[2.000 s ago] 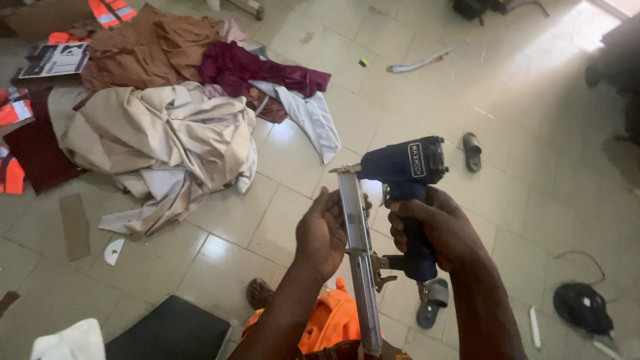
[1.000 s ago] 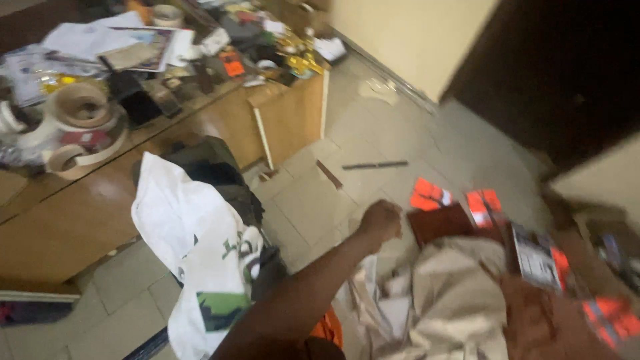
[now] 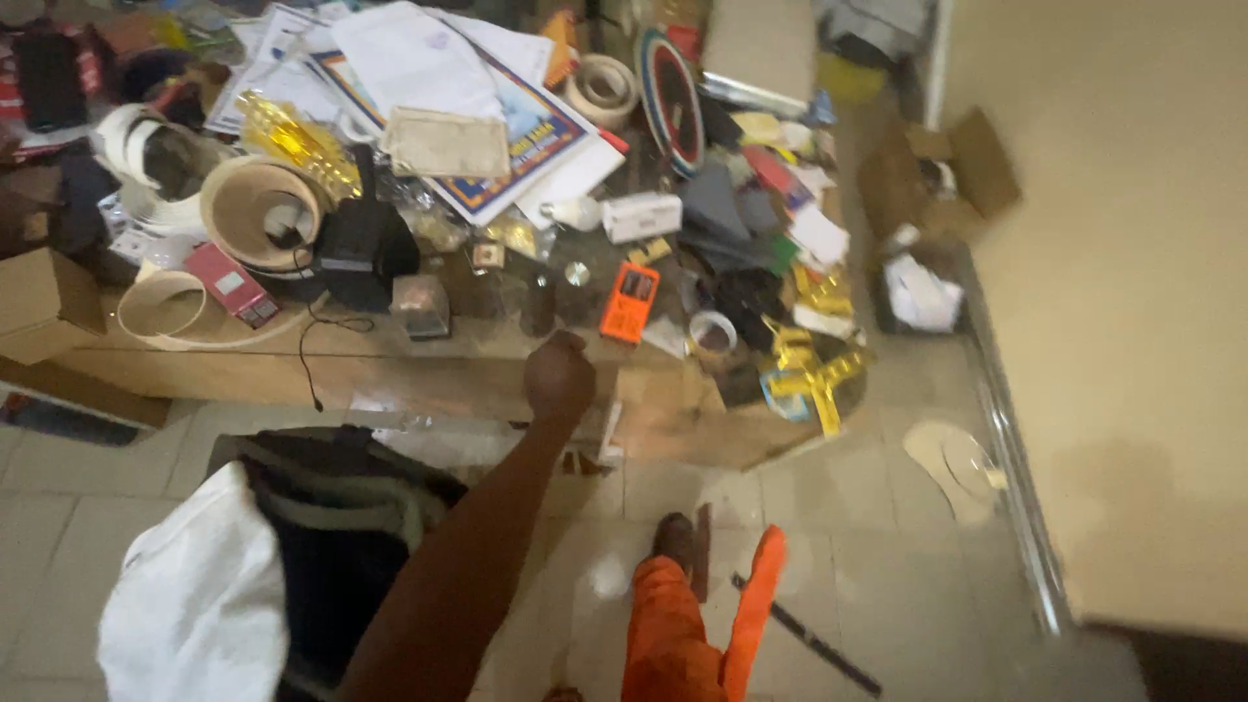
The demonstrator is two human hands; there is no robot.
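My left hand (image 3: 561,378) reaches to the front edge of a cluttered wooden desk (image 3: 468,375), its fingers curled; whether it holds anything cannot be told. Just beyond it lies a dark object (image 3: 538,307), blurred. An orange device (image 3: 630,302) lies to the right of the hand, and a small clear box (image 3: 421,306) to its left. Further left are a black object (image 3: 363,255), a red box (image 3: 232,285) and rolls of tape or edging (image 3: 261,214). My right hand is out of view, and so is the nail gun.
A chair (image 3: 336,546) with a white cloth (image 3: 195,595) over it stands at lower left. Gold ribbon (image 3: 817,375) hangs at the desk's right corner. On the floor are an open cardboard box (image 3: 941,175), a dark strip (image 3: 814,639) and a pale curved piece (image 3: 951,473). A wall rises at right.
The view has swung from the floor with piled cloth to the desk. Two seconds ago both hands were at a nail gun; now only the left hand shows, over the desk's edge.
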